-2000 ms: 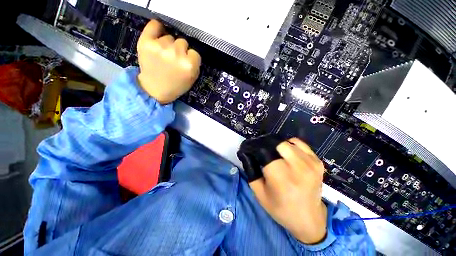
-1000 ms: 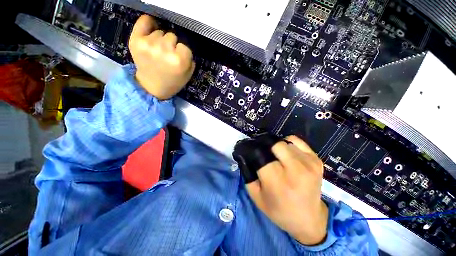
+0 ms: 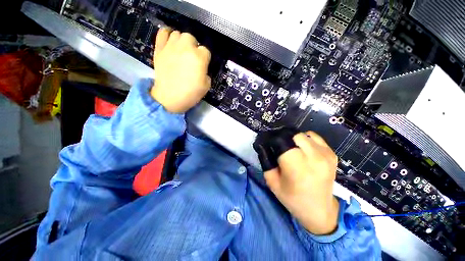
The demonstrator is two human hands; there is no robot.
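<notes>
A long black circuit board (image 3: 352, 148) with white print and ringed holes lies in front of me. A silver finned heatsink (image 3: 265, 25) sits at its upper middle and another heatsink (image 3: 413, 102) at the right. My left hand (image 3: 182, 70) is over the board's near left part, back of the hand up, fingers curled; their tips are hidden. My right hand (image 3: 306, 178) is at the near edge with black covers on its fingers, curled in. I cannot tell whether either hand holds a small part.
A silver rail (image 3: 219, 127) runs along the board's near edge, between it and my blue smock. A red-bottomed tray (image 3: 149, 176) with a black rim is beside my lap. A thin blue cord (image 3: 418, 210) runs right from my right wrist. An orange-red bundle (image 3: 20, 76) lies at the far left.
My left hand has shifted slightly right and down, its fingers still curled. My right hand has moved slightly right and up. The view has shifted a little, and more of the red tray shows.
</notes>
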